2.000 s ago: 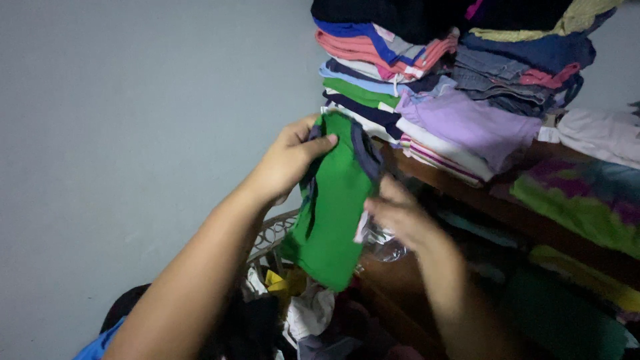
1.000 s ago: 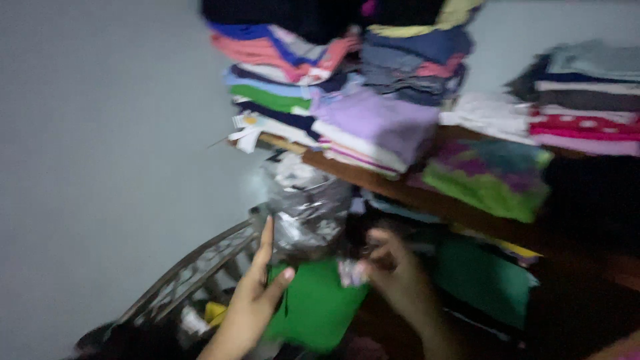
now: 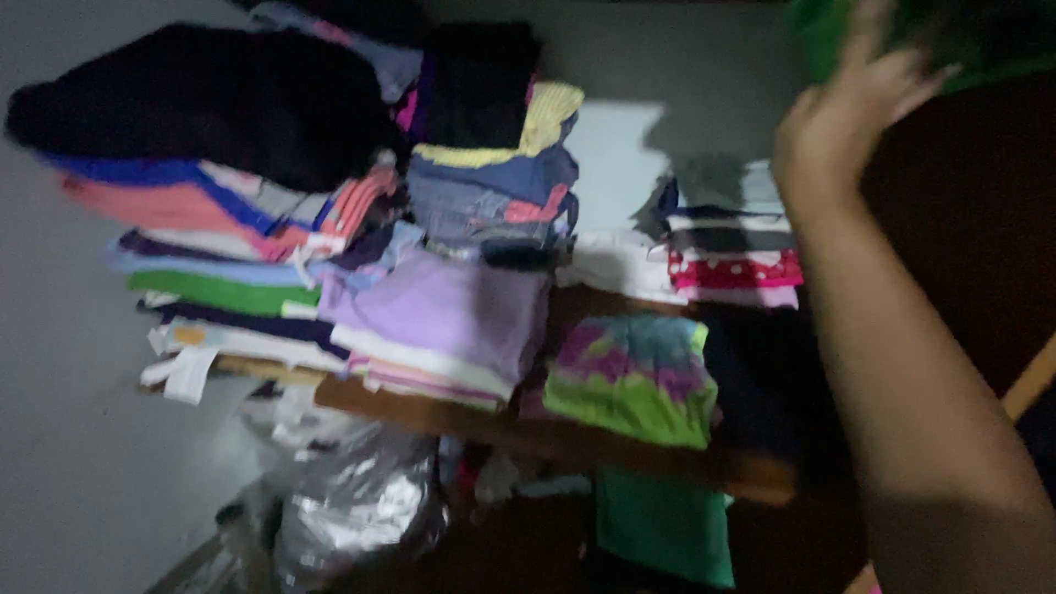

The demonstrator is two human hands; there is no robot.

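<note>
My right forearm rises along the right side, and my right hand (image 3: pixel 850 115) is at the upper right, blurred. A green cloth (image 3: pixel 813 41) lies behind and above its fingers at the top edge; whether the fingers grip it cannot be told. My left hand is out of view. Left of the hand, a wooden shelf (image 3: pixel 569 441) bears stacks of folded clothes: a lavender garment (image 3: pixel 450 305) on top of one stack, a tie-dye garment (image 3: pixel 631 379) in front, and a red dotted garment (image 3: pixel 734 268) in the stack nearest my forearm.
At left, a large black cloth (image 3: pixel 206 99) tops a tall stack against the grey wall (image 3: pixel 58 346). Folded denim (image 3: pixel 495 190) is stacked beside it. Below the shelf are a shiny plastic bag (image 3: pixel 359 495) and a dark green cloth (image 3: pixel 664 524).
The view has swung right and nearer to the shelf. My right hand is now high at the right; my left hand has left the view. The green cloth was low, between both hands, earlier.
</note>
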